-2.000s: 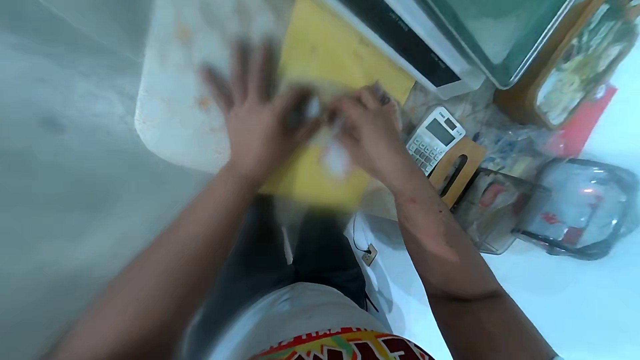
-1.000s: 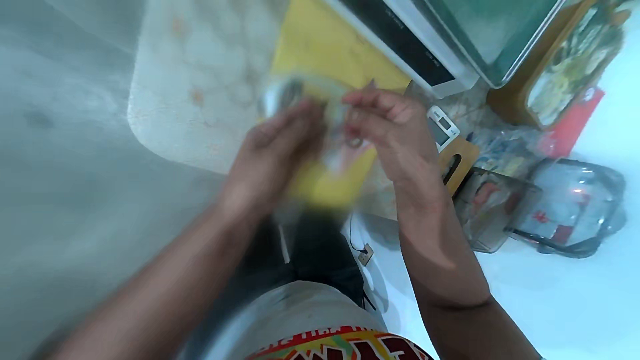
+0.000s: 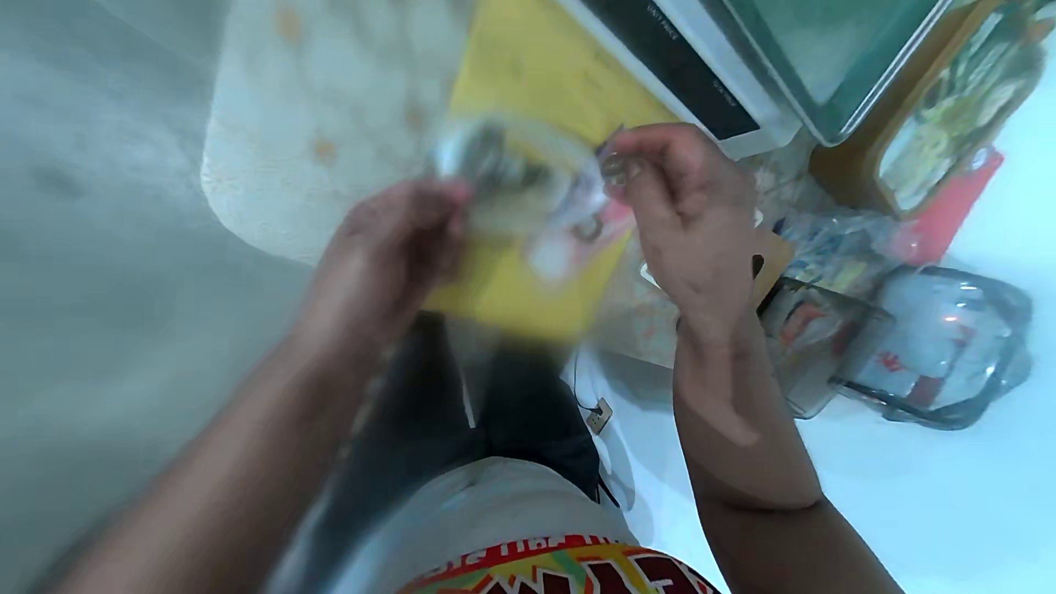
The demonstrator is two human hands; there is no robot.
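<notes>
A blurred clear plastic bag or wrap with dark, white and pink patches is stretched between my hands, above a yellow sheet or board on the table. My left hand grips its left side near a shiny end. At the other side, my right hand pinches an edge between thumb and fingers, with a small purplish piece and a dark ring-like shape at the fingertips. What lies inside the plastic is too blurred to tell.
A pale stained tabletop lies left of the yellow sheet. At upper right are a digital scale, a green tray and a brown basket of wrapped greens. Clear plastic containers stand lower right, near a wall socket.
My left hand, spread beside the right two seconds ago, has closed on the plastic and moved left of the right hand. The plastic is now more stretched out between both hands.
</notes>
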